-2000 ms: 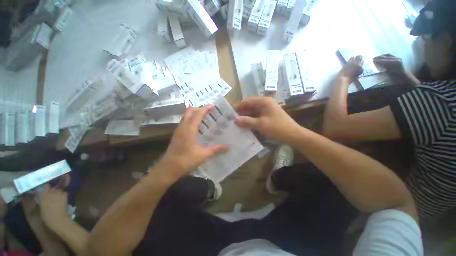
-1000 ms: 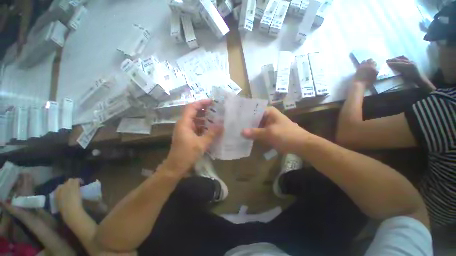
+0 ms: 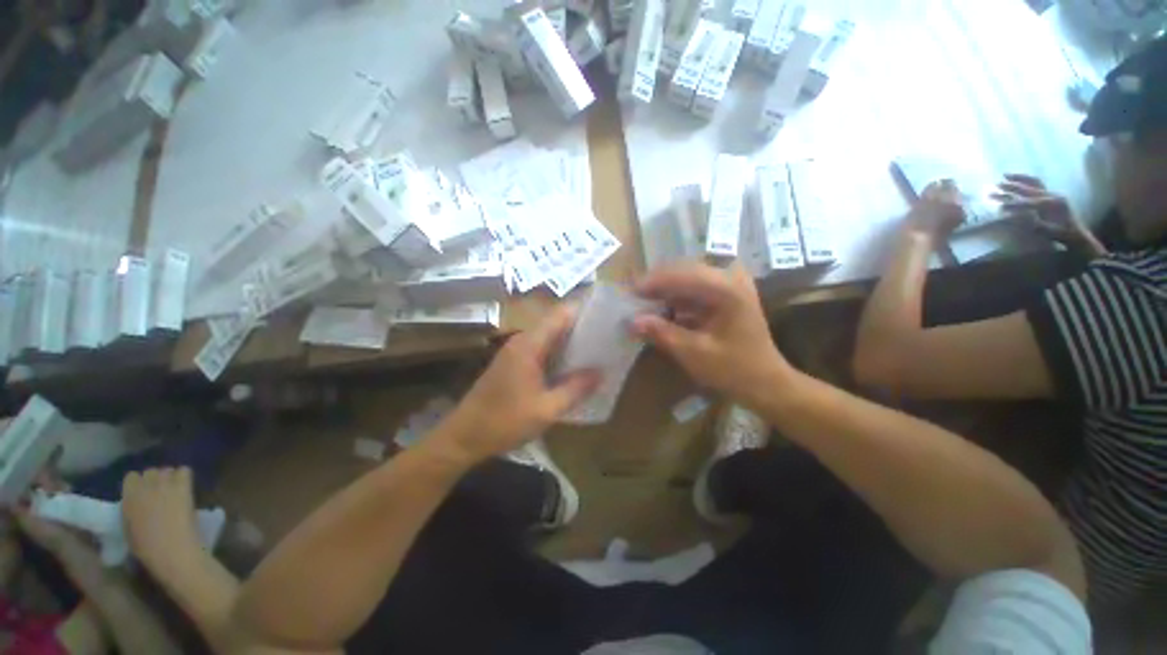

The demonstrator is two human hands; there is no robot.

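A white sheet (image 3: 599, 358), folded to a narrower piece, is held between my two hands above my lap, in front of the table edge. My left hand (image 3: 544, 374) grips its left and lower side with the thumb across the front. My right hand (image 3: 701, 323) pinches its upper right side between thumb and fingers. The fingers behind the paper are hidden. Flat sheets with black bars (image 3: 559, 253) overlap on the table just beyond my hands. A pile of small white cartons (image 3: 371, 205) lies beside them to the left.
More cartons stand on the table (image 3: 617, 160) at the back and right. A person in a striped shirt (image 3: 1103, 352) sits at the right, hands on the table. Another person's hand (image 3: 160, 505) is at lower left. White scraps (image 3: 689, 410) lie on the brown floor.
The sheet was open and wide and is now folded narrower. My hands have come closer together, with the right hand a little higher. The view has shifted slightly.
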